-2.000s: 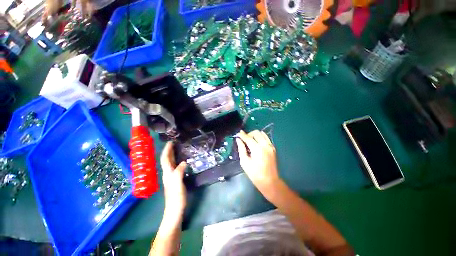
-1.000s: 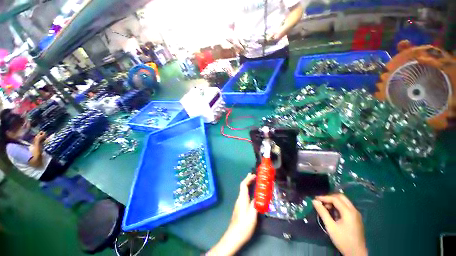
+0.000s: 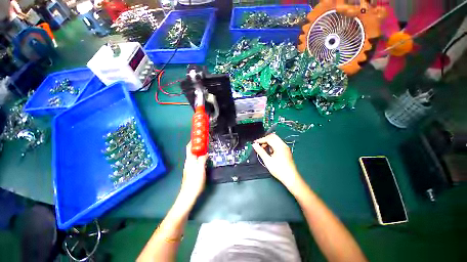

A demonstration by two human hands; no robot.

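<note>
The black test fixture (image 3: 240,174) stands in front of me. Its red ribbed handle (image 3: 200,134) points down toward me from the upright black plate. A circuit board (image 3: 223,155) lies on the fixture base under clear parts. My left hand (image 3: 194,169) is at the base's left side, fingertips partly hidden by the handle; its grip is unclear. My right hand (image 3: 276,157) is at the board's right end, thumb and finger close together by a thin cable and a slim dark tip; what they hold is unclear.
A blue tray (image 3: 64,153) with boards in rows is at left. A white box (image 3: 118,65) with red leads stands behind it. A green board pile (image 3: 287,74), smaller blue bins (image 3: 202,51) and an orange fan (image 3: 333,41) are behind. A smartphone (image 3: 384,189) lies at right.
The view has swung left and back again. Both hands stay beside the fixture base, and the handle still points toward me. The board remains on the base.
</note>
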